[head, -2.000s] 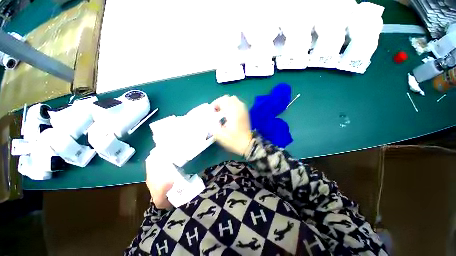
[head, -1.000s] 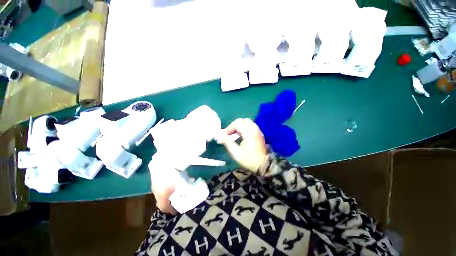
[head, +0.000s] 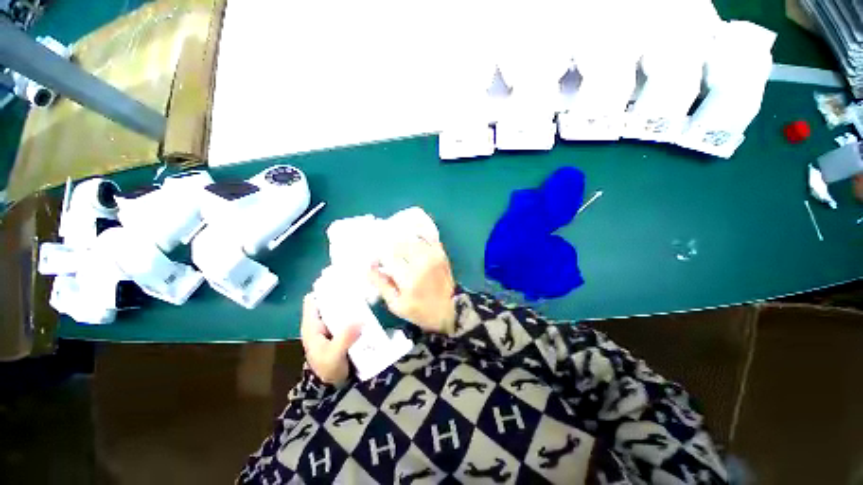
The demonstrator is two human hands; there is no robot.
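A white security camera is held above the bench's front edge, close to my body. My left hand grips its lower part near the squarish base. My right hand is at the camera's upper right side, fingers bent against the white housing. Whether the right fingertips also pinch a small white wad cannot be told. The blue cloth lies crumpled on the green mat to the right of my right hand, with a thin pale stick beside it.
Several white cameras lie at the left. Several upright white units stand along the white sheet. At right are a red cap, a clear plastic piece, a loose stick and a grey-white bottle. A metal post crosses the upper left.
The right hand has moved left from beside the camera onto its housing. The held camera has turned, and its antenna no longer shows sticking out to the right. The view has shifted slightly.
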